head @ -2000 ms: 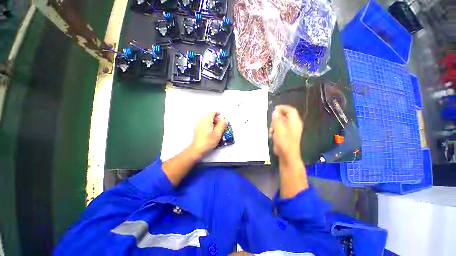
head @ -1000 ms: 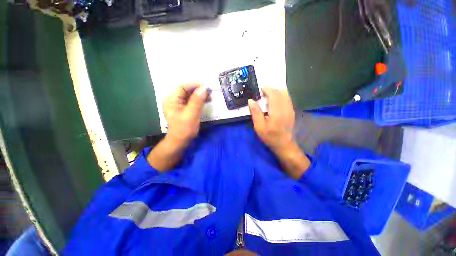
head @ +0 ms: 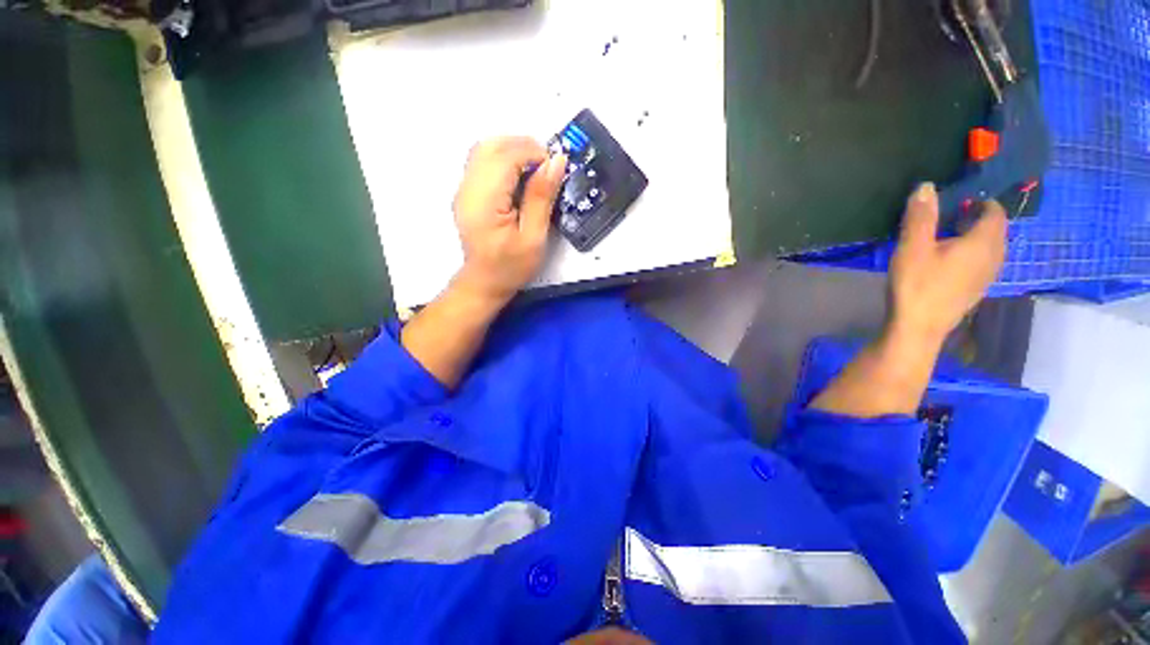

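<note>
A black plastic housing [head: 614, 189] lies tilted on the white work sheet [head: 441, 88], with a blue terminal block [head: 575, 137] at its upper left corner and a small board with silvery parts inside. My left hand [head: 507, 208] is at the housing's left edge, thumb and fingertips closed together by the blue block; whether a thin wire is between them cannot be told. My right hand [head: 946, 258] is at the grip end of the soldering gun [head: 1009, 158], which has an orange trigger and lies at the bench's right edge. Its thumb and fingers are apart.
A blue mesh crate [head: 1097, 151] stands right of the green bench [head: 807, 126]. A blue parts bin [head: 990, 441] with small black parts is beside my right forearm. Black housings [head: 265, 32] line the far side. A worn cream metal edge [head: 208, 239] runs along the left.
My right hand has moved from the housing rightward to the soldering gun. My left hand has moved onto the housing's left edge. The housing has turned and shifted slightly up the view.
</note>
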